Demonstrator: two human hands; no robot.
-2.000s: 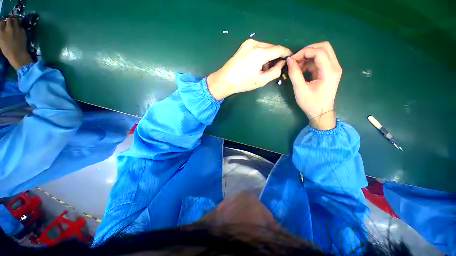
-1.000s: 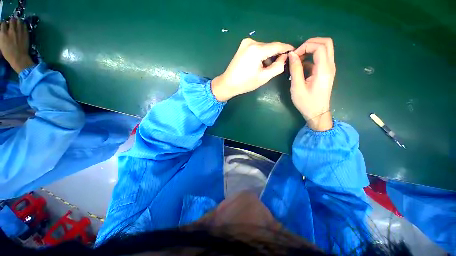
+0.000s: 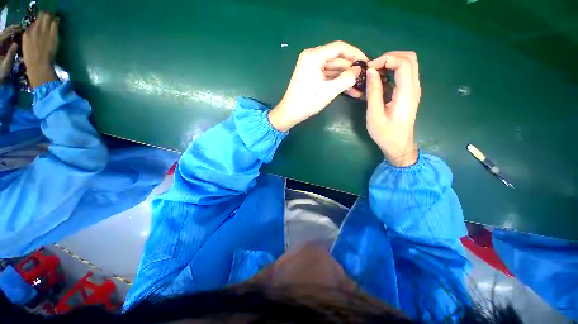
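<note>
A small dark module (image 3: 360, 77) is held up over the green surface, between the fingertips of both hands. My left hand (image 3: 319, 83) grips it from the left with thumb and fingers. My right hand (image 3: 395, 101) pinches at its right side with thumb and index finger. The fingers cover much of the module, so its details are hidden. I cannot tell whether a smaller part is pinched as well.
The green table (image 3: 190, 44) bears a pen-like tool (image 3: 488, 164) at right, a tiny white scrap (image 3: 284, 45) and a small clear piece (image 3: 464, 90). At left, a neighbour's hands (image 3: 39, 47) work at a dark glittering pile (image 3: 22, 74). Red stools (image 3: 39, 269) stand on the floor.
The module has turned and shows more between my fingertips. One of two white scraps near my left hand no longer shows. The neighbour's hand has moved right and up, and a second one shows.
</note>
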